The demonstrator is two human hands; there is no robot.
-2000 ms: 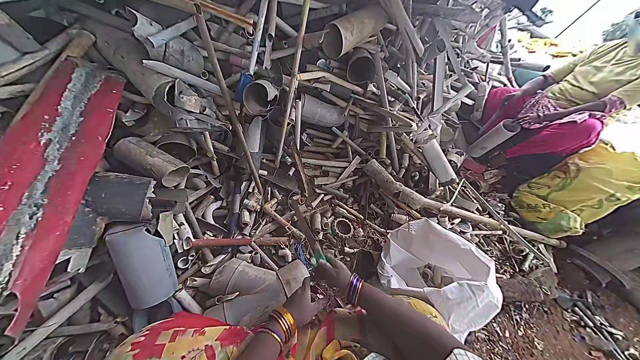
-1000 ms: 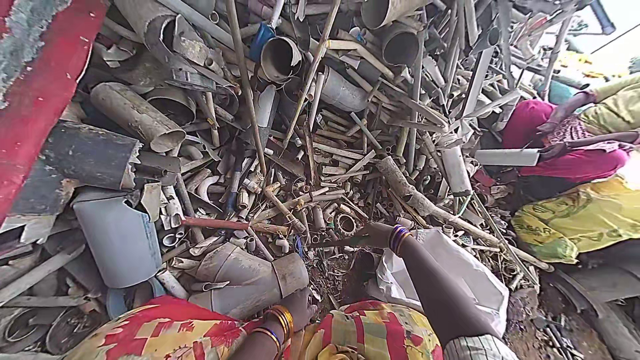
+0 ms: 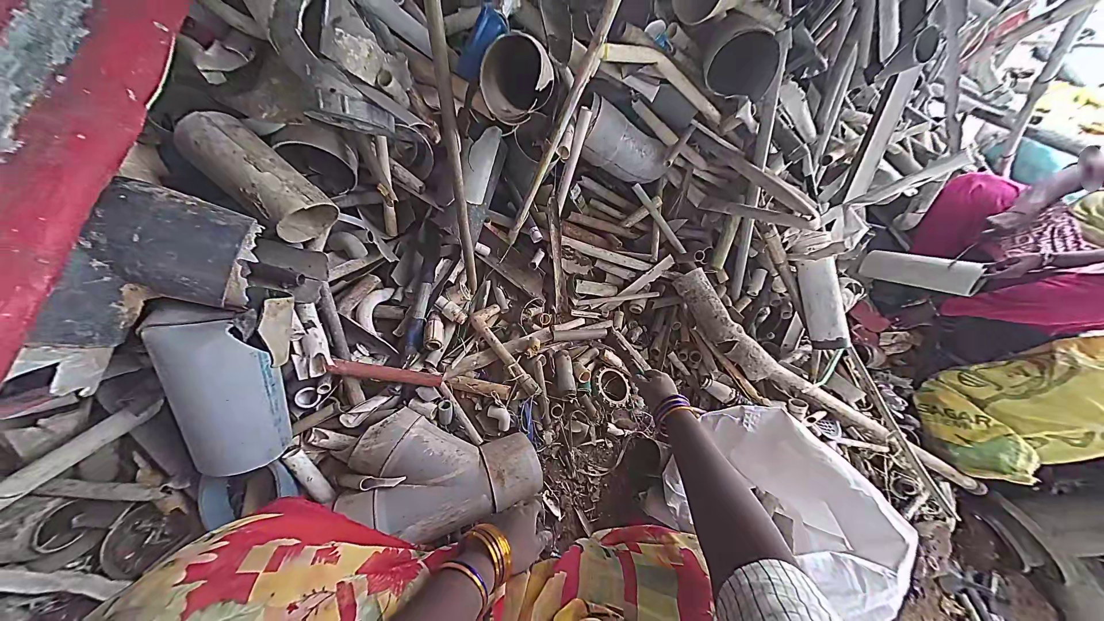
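My right hand (image 3: pixel 657 390) reaches forward over the heap, its fingers around the near end of a thin tool or strip (image 3: pixel 628 352) whose exact kind is unclear. Just left of it lies a toothed plastic ring (image 3: pixel 613 386) among short pipe pieces. Beside the knee, my left hand (image 3: pixel 520 528) rests low, close to a grey plastic pipe fitting (image 3: pixel 440 470); whether it holds anything is hidden. A white sack (image 3: pixel 802 492) lies open under and beside my right forearm.
Scrap pipes surround the hands, with a broken grey pipe piece (image 3: pixel 220 392) and a red sheet (image 3: pixel 95 129) at left. A long dirty pipe (image 3: pixel 733 336) runs diagonally at right. Another person, holding a white pipe (image 3: pixel 921 272), sits at the right by a yellow sack (image 3: pixel 1018 410).
The hands were close together two seconds ago; my right hand has since moved forward, away from my left, which stays low near the lap. The view has shifted closer to the heap.
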